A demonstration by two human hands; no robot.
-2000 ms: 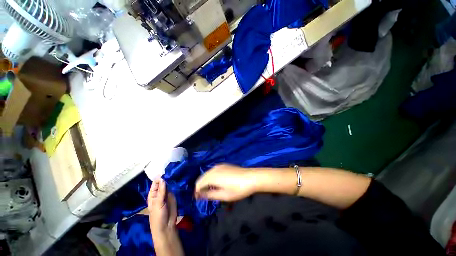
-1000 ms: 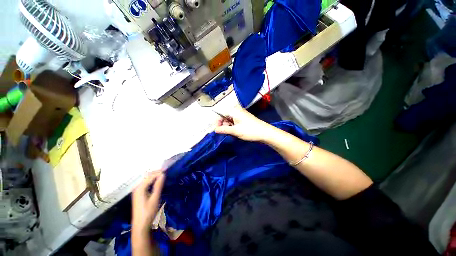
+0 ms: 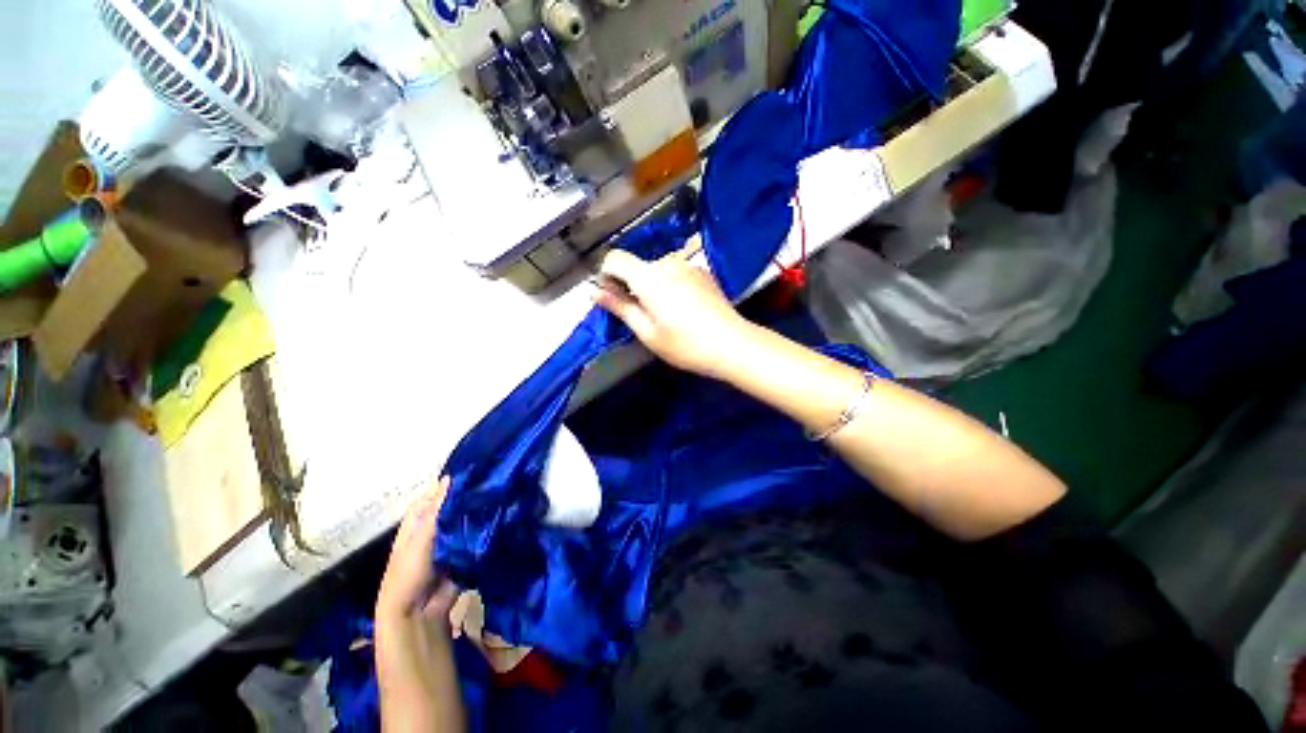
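The shiny royal-blue satin garment (image 3: 537, 394) lies over my lap and the table's front edge, with one part stretched between my hands. My right hand (image 3: 666, 305), with a bracelet at the wrist, grips the upper end of that part near the machine. A small dark tip shows at its fingers; I cannot tell what it is. My left hand (image 3: 416, 551) holds the blue cloth at the table edge, its fingers partly hidden. A white cup (image 3: 572, 478) shows among the blue folds between my hands and my body.
An overlock machine (image 3: 630, 108) stands on the white table (image 3: 387, 387), with blue satin pieces (image 3: 752, 179) and red thread (image 3: 792, 272) beside it. A fan (image 3: 194, 65), cardboard box (image 3: 169, 258), yellow cloth (image 3: 215, 358) and wooden board (image 3: 212, 480) are left. Plastic sheeting (image 3: 988, 287) lies beyond the table.
My right hand has taken hold of the blue cloth and pulls it up toward the machine. My left hand has closed on the cloth. The white cup now shows among the lap folds.
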